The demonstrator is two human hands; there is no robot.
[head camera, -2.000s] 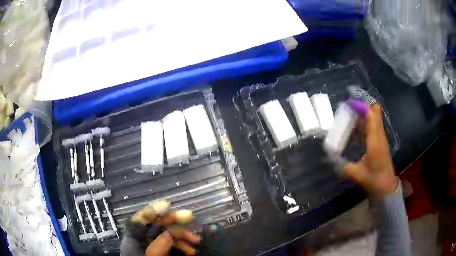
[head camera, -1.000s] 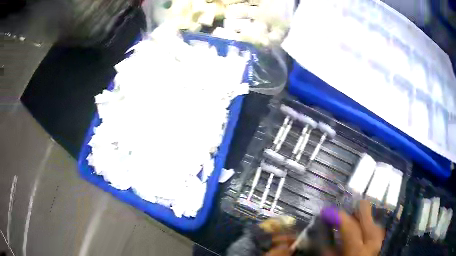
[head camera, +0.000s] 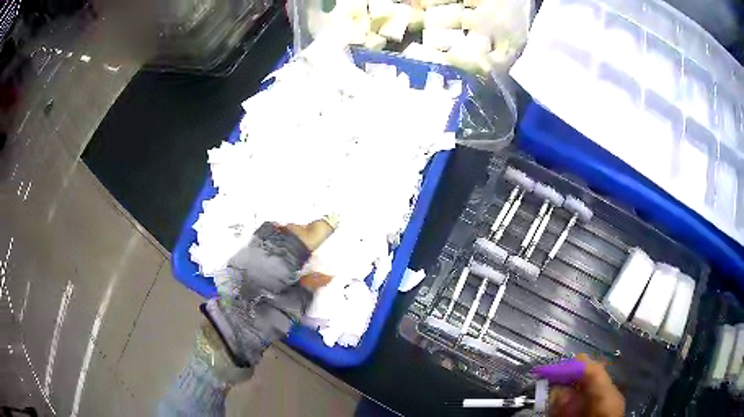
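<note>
The blue bin point(head camera: 186, 262) is full of loose white slips point(head camera: 326, 155). My left hand point(head camera: 281, 265), in a grey glove with bare fingertips, is over the bin's lower part. Its fingers reach into the slips; whether they pinch one cannot be told. My right hand point(head camera: 583, 391), with a purple finger cot, is cut off by the lower edge. It holds a rod part point(head camera: 493, 402) lying level, its thin end pointing left, in front of the clear ribbed tray point(head camera: 563, 313). That tray holds rows of rod parts point(head camera: 534, 228) at left and three white blocks point(head camera: 653, 293) at right.
A clear tub point(head camera: 522, 24) of cream pieces point(head camera: 445, 37) stands behind the bin. A white compartment sheet point(head camera: 644, 89) lies over a blue tray point(head camera: 555, 134). Another tray with white blocks point(head camera: 726, 350) is cut off at right. Clear trays point(head camera: 204, 37) are at upper left.
My left hand has moved from beside my right hand into the slips in the blue bin. My right hand is lower, with the rod part now plainly visible. The view has shifted slightly left.
</note>
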